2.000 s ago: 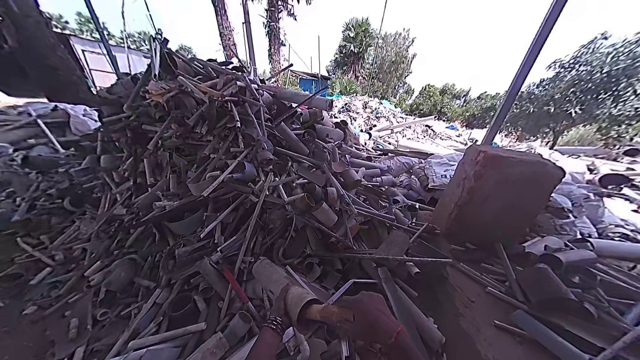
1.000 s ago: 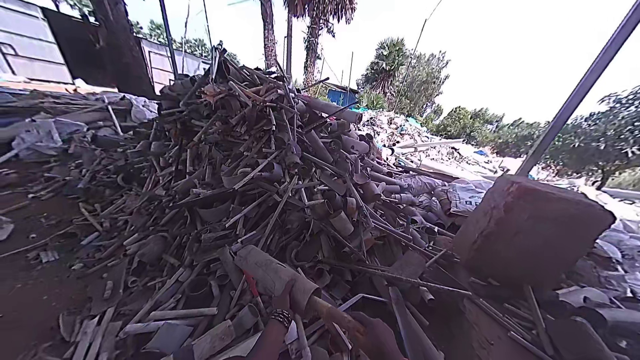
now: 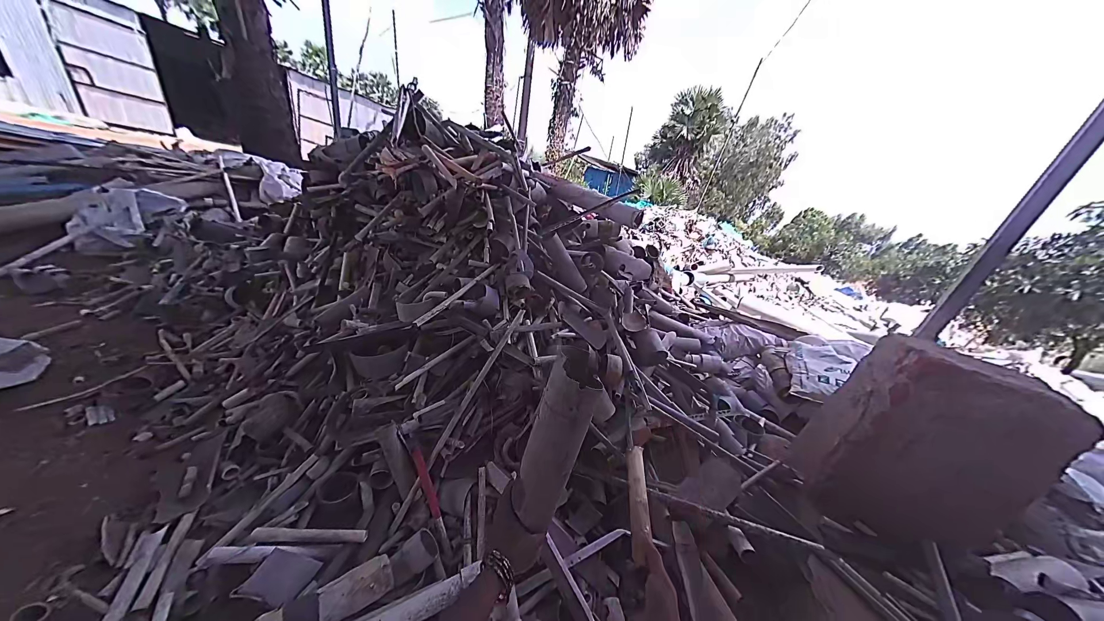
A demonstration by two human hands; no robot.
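At the lower middle, my left hand point(image 3: 517, 528), with a beaded bracelet at the wrist, grips the lower end of a wide grey plastic pipe point(image 3: 561, 431). The pipe stands tilted, its broken upper end raised in front of the scrap pile. My right hand point(image 3: 659, 591) is low in the view, to the right of the pipe, closed round a wooden handle point(image 3: 638, 496) that points upward; what its dark upper end is cannot be told. Behind both hands rises a large heap of broken plastic pipes point(image 3: 466, 319). A red rod point(image 3: 424, 479) lies left of my left hand.
A large reddish-brown block point(image 3: 940, 431) stands at the right, with a slanting metal pole point(image 3: 1018, 220) behind it. Pipe offcuts point(image 3: 280, 573) lie low at the left, beside bare soil point(image 3: 69, 466). Tree trunks point(image 3: 259, 95) and a corrugated metal wall point(image 3: 108, 65) are farther back.
The grey pipe has swung from leaning left to standing more upright, tilted right, in my left hand. The wooden handle, earlier slanting across toward the pipe, now points upward beside it. The view has turned left.
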